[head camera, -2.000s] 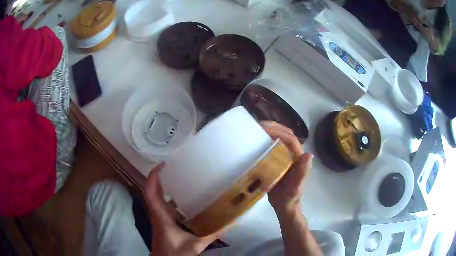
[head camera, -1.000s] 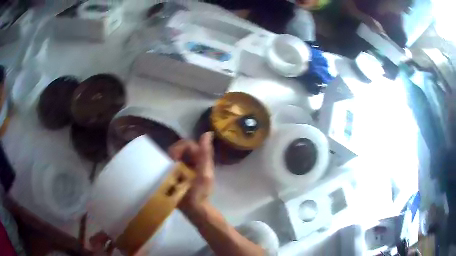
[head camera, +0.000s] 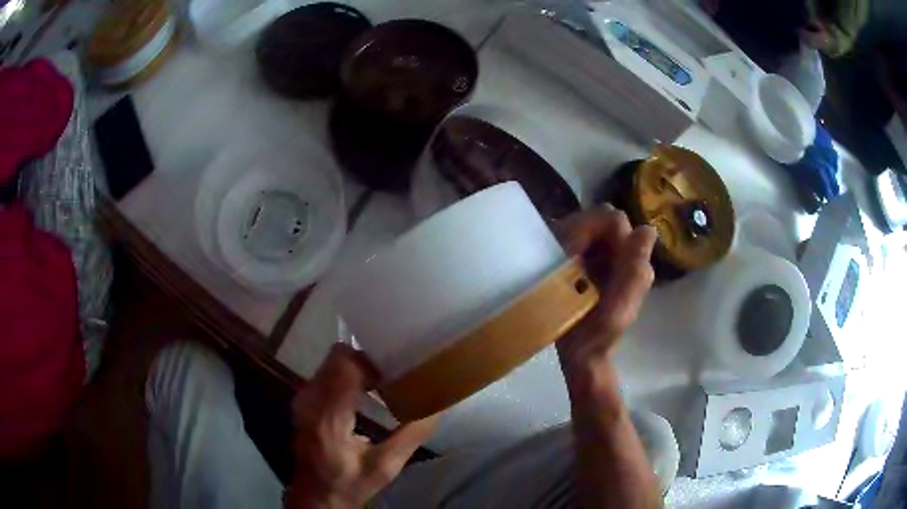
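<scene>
A white cover is joined to a wood-look base. The assembly is held tilted above the lap and the table edge, its brown rim facing me and one small slot showing near the right end. My left hand holds the lower left end, thumb at the seam side and fingers under the rim. My right hand grips the upper right end at the base's rim. The inside of the assembly and some fingertips are hidden.
Dark brown bases and a drum holding a white inner cup lie beyond. An open wood-look base, a white ring part, a cut-out insert and cartons are right. A phone and a seated person in red are left.
The view swung right, then back left. The assembly has turned in my hands: the two slots seen near its rim's middle have given way to one near the right end. Both hands still hold it.
</scene>
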